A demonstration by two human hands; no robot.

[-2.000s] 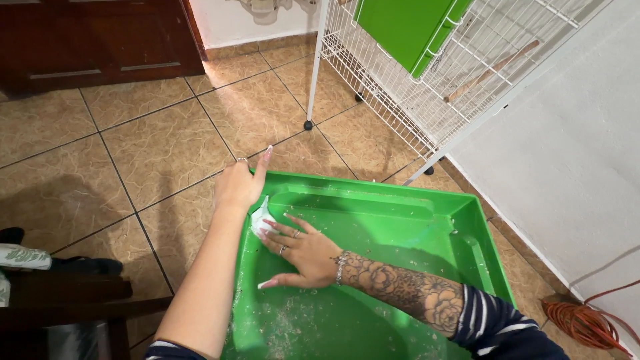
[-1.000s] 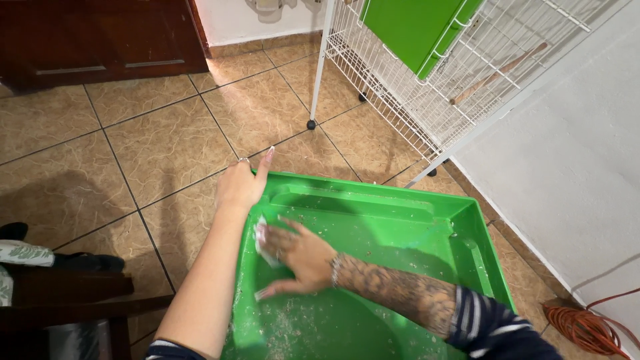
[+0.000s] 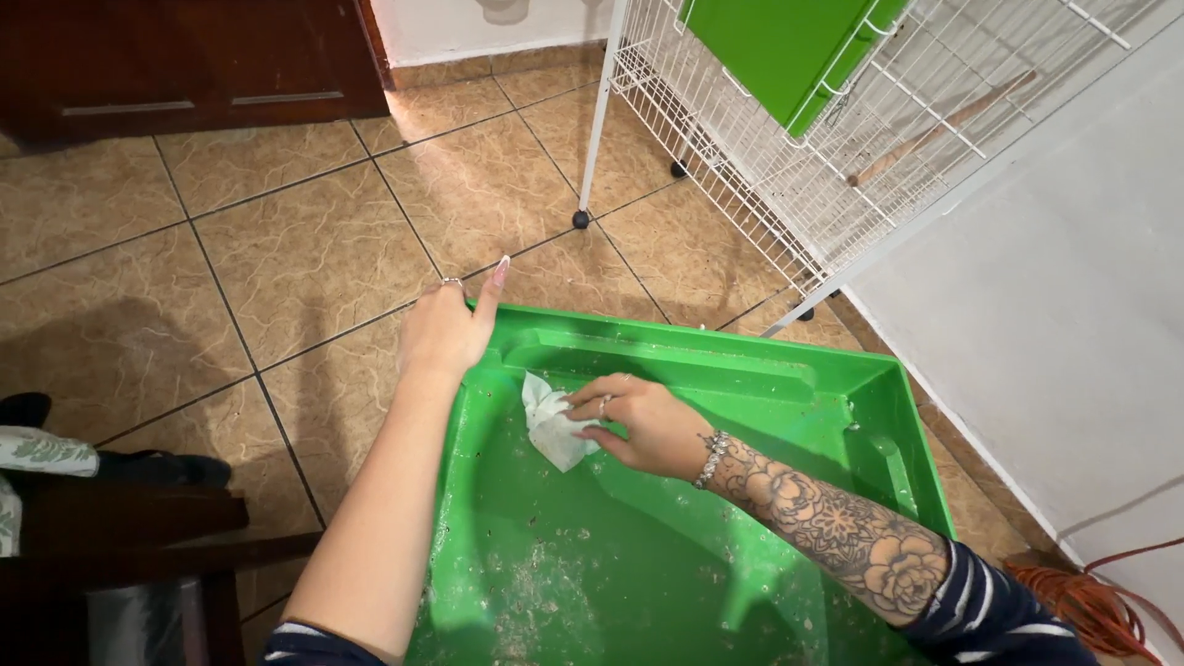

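A green plastic tray [image 3: 647, 555] with pale debris and specks on its floor fills the lower middle. My left hand [image 3: 449, 324] grips the tray's far left corner, thumb raised and fingers over the outside of the rim. Inside the tray, near that corner, my right hand [image 3: 643, 421] pinches a crumpled white wipe [image 3: 557, 427] between its fingertips. The wipe rests on the tray floor.
Beyond the tray stands a white wire cage [image 3: 740, 185] on casters, with a green panel and a wooden perch. An orange cord [image 3: 1091, 601] lies coiled by the right wall. Dark wooden furniture [image 3: 120, 509] is at lower left.
My right hand was spread flat over the wipe; now its fingers are gathered at the wipe's right edge, and more of the wipe shows. My left hand has stayed on the corner.
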